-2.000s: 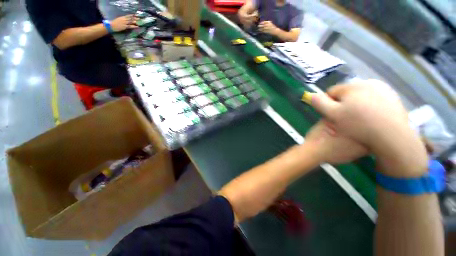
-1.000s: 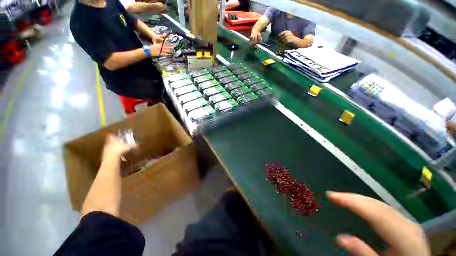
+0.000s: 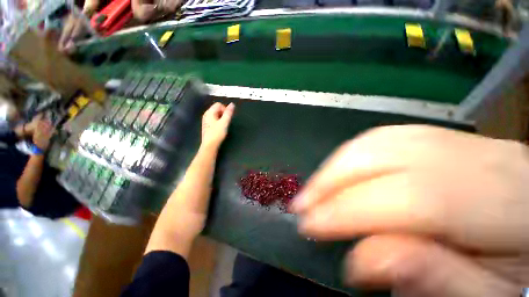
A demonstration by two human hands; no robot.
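Note:
A loose pile of small dark red components (image 3: pixel 267 188) lies on the dark green bench mat (image 3: pixel 272 130). My right hand (image 3: pixel 406 197) is large and blurred at the right, its fingertips at the pile's right edge and hiding part of it. Whether it pinches any pieces cannot be told. My left hand (image 3: pixel 217 120) is above the mat beyond the pile to its left, with fingers curled; nothing shows in it, but its inside is hidden.
Stacked clear blister trays of green-white boards (image 3: pixel 124 139) stand at the left. The green conveyor belt (image 3: pixel 325 64) with yellow markers (image 3: pixel 283 39) runs behind a pale rail (image 3: pixel 325 98). A cardboard box (image 3: pixel 110 255) is below left. Another worker's arm (image 3: pixel 30 177) shows far left.
The view has turned towards the bench. My left hand has moved from over the cardboard box to the mat, and the crinkled plastic no longer shows in it. My right hand has come to the pile.

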